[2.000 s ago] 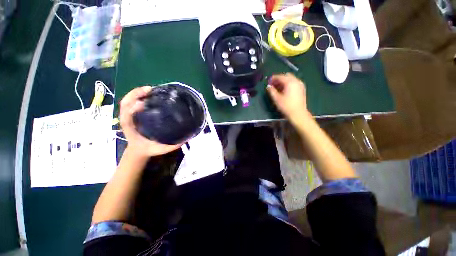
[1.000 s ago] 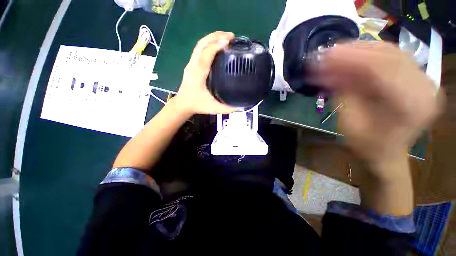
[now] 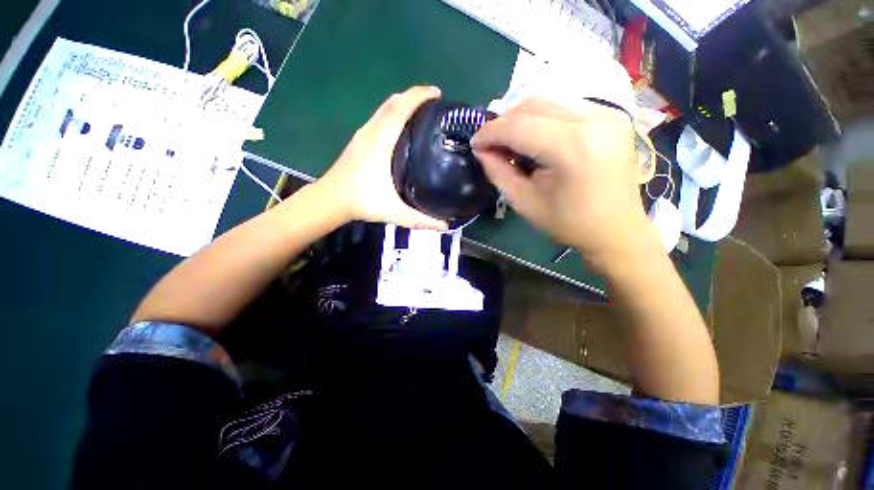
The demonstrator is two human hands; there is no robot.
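A black camera ball head (image 3: 443,182) with a vented back faces up at the bench's front edge. Its white wall-mount bracket (image 3: 422,273) hangs below it, toward my lap. My left hand (image 3: 379,167) holds the ball from its left side. My right hand (image 3: 565,167) is at the ball's upper right, with fingertips pinched at the slot near the vents. Whether something small is between those fingertips cannot be told. A second white camera (image 3: 599,91) stands behind my right hand, mostly hidden.
An instruction sheet (image 3: 115,144) and a cable with a yellow tag (image 3: 230,65) lie at the left. A keyboard (image 3: 546,24) is at the back. A white mouse (image 3: 664,218) and a white strip roll (image 3: 724,187) are at the right. Cartons (image 3: 800,440) stand beyond.
The ball head has come from the left to the bench edge in front of me and turned its vented back up. My right hand has moved from beside the second camera onto the ball.
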